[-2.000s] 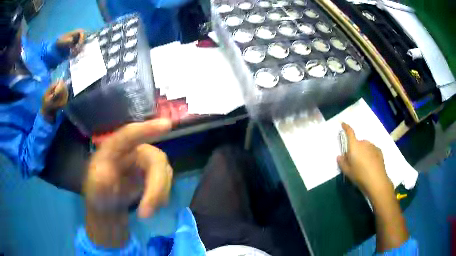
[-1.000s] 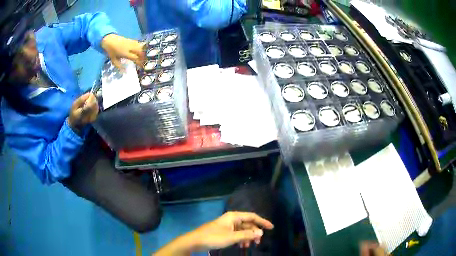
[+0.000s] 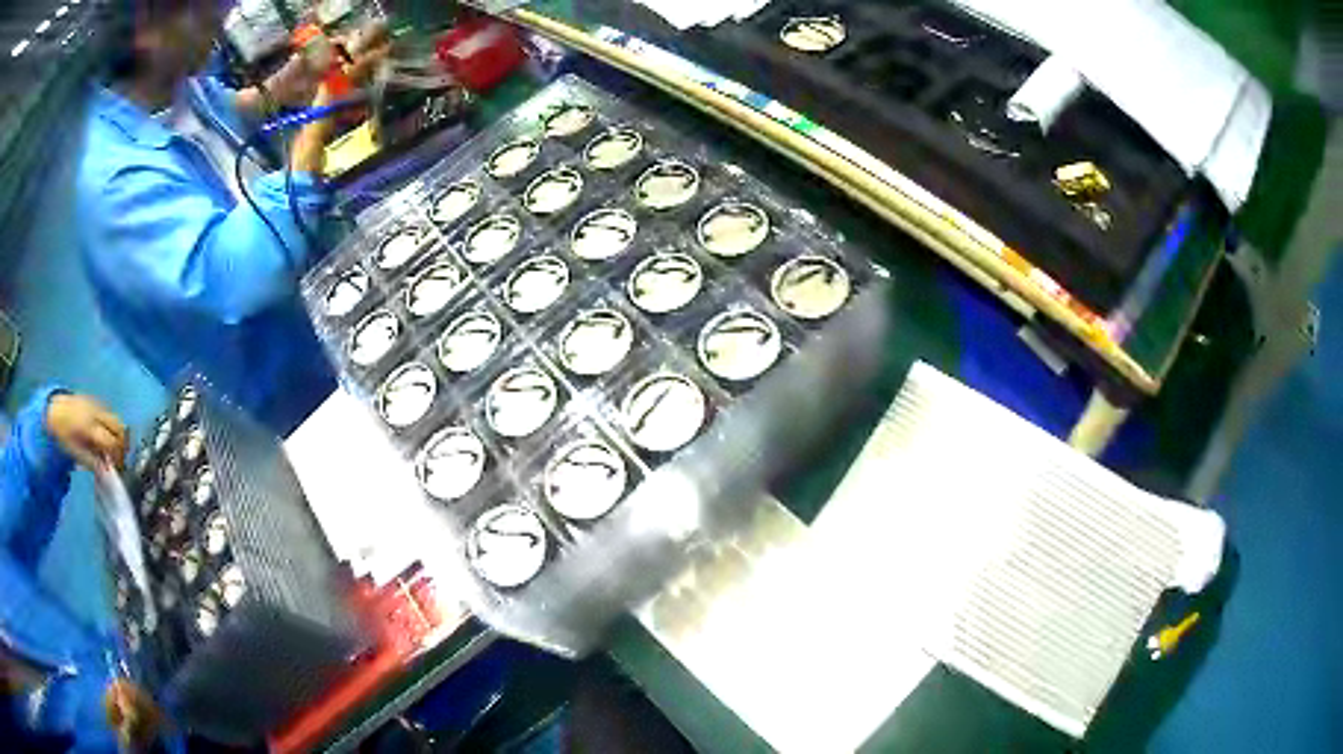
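Note:
Neither of my hands shows in the picture. A tall stack of clear trays [image 3: 704, 519] stands nearest in front of me on the green bench. Its top tray holds a grid of silver-ringed parts [image 3: 595, 342] with pale centres, one per pocket. Two white sheets lie beside the stack: one with a row of faint round marks [image 3: 781, 648], and one with fine printed lines [image 3: 1016, 545] whose right edge is crumpled or rolled.
A black padded tray [image 3: 899, 89] with a pale edge holds gold pieces [image 3: 1081, 180]. At left, a person's hands hold a sheet by another tray stack [image 3: 280, 575] near a red crate [image 3: 398, 626]. Another person [image 3: 192, 221] works behind. A yellow item [image 3: 1174, 635] lies at right.
The view has turned to the right and tilted. My hands, seen earlier with a pen-like item in the right one, have left the picture. The tray stack appears closer.

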